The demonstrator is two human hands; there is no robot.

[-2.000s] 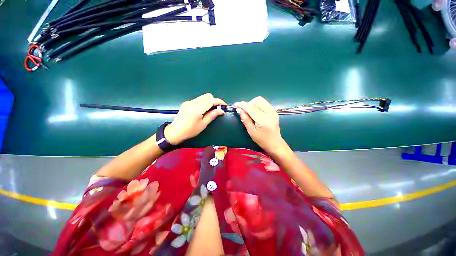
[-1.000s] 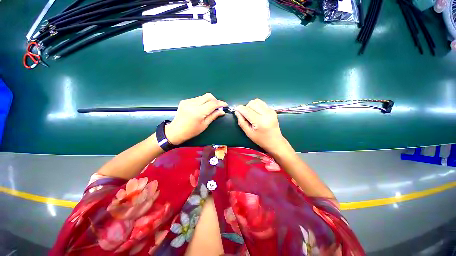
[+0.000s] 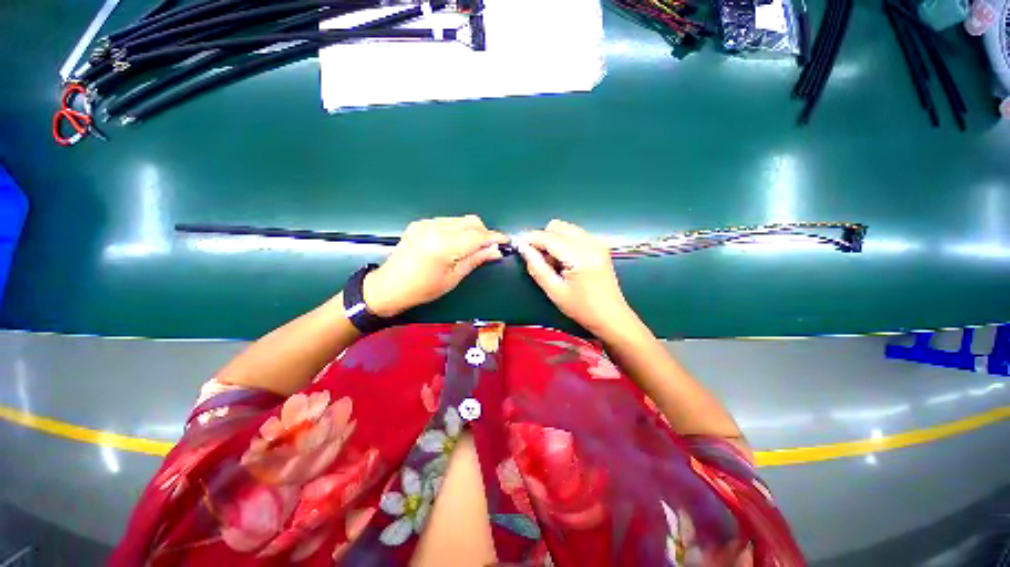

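Note:
My left hand [image 3: 434, 264] is shut on the right end of a long thin black sleeve [image 3: 282, 234], which reaches out to the left over the green mat. My right hand [image 3: 574, 275] pinches the twisted wires [image 3: 709, 240] close to the sleeve's mouth. The fingertips of both hands almost meet. The wires run to the right and end in a small black connector housing [image 3: 852, 237] lying on the mat. The fingers hide how far the wire tips sit in the sleeve.
Sleeved harnesses [image 3: 233, 55] lie at the back left, partly over a white paper sheet [image 3: 521, 66]. Orange-red-handled scissors [image 3: 73, 114] lie left of them. Loose wires [image 3: 665, 20], a clear plastic bag [image 3: 760, 27] and black sleeves [image 3: 824, 61] lie back right. A fan edge [image 3: 996, 33] shows.
The far left end of the black sleeve has swung slightly away from my body since a second ago. Both hands keep their pinch at nearly the same spot.

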